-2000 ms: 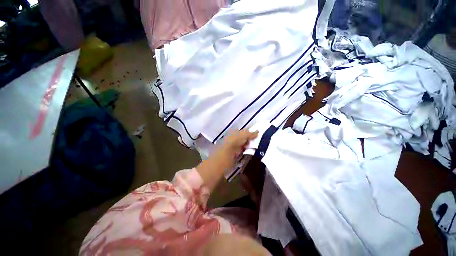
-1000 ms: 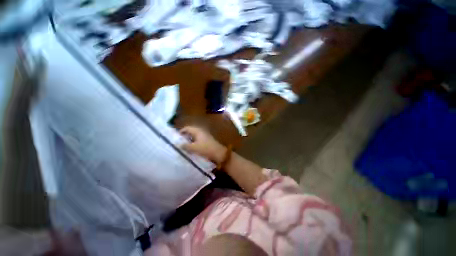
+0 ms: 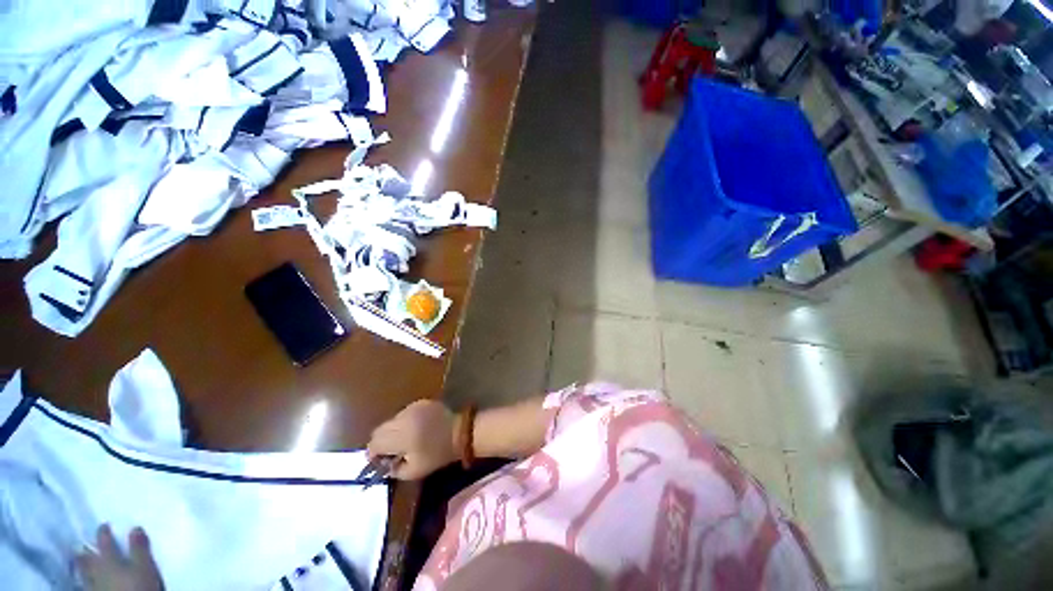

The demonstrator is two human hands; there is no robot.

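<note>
A white garment (image 3: pixel 219 508) with a thin navy line along its far edge lies spread at the near left, cut off by the frame. My right hand (image 3: pixel 418 441) is closed at its right corner, with the dark tips of thread snips (image 3: pixel 375 471) showing past the fingers. Whether the fingers also pinch the cloth is hard to tell. My left hand (image 3: pixel 121 566) lies on the garment at the bottom edge, partly cut off, with its fingers apart. A striped navy piece (image 3: pixel 321 570) shows on the garment near the bottom.
A crumpled pile of white garments (image 3: pixel 173 127) covers the far left of the brown table (image 3: pixel 208 312). A black phone (image 3: pixel 296 314), white strips (image 3: pixel 375 231) and an orange item (image 3: pixel 423 304) lie on it. Beyond the table's right edge stand a blue bin (image 3: pixel 739 185) and a red stool (image 3: pixel 676 64).
The view has swung right from the stacked garments to the table's right side. The garment that hung raised a second ago now lies flatter, and my left hand has come into view on it.
</note>
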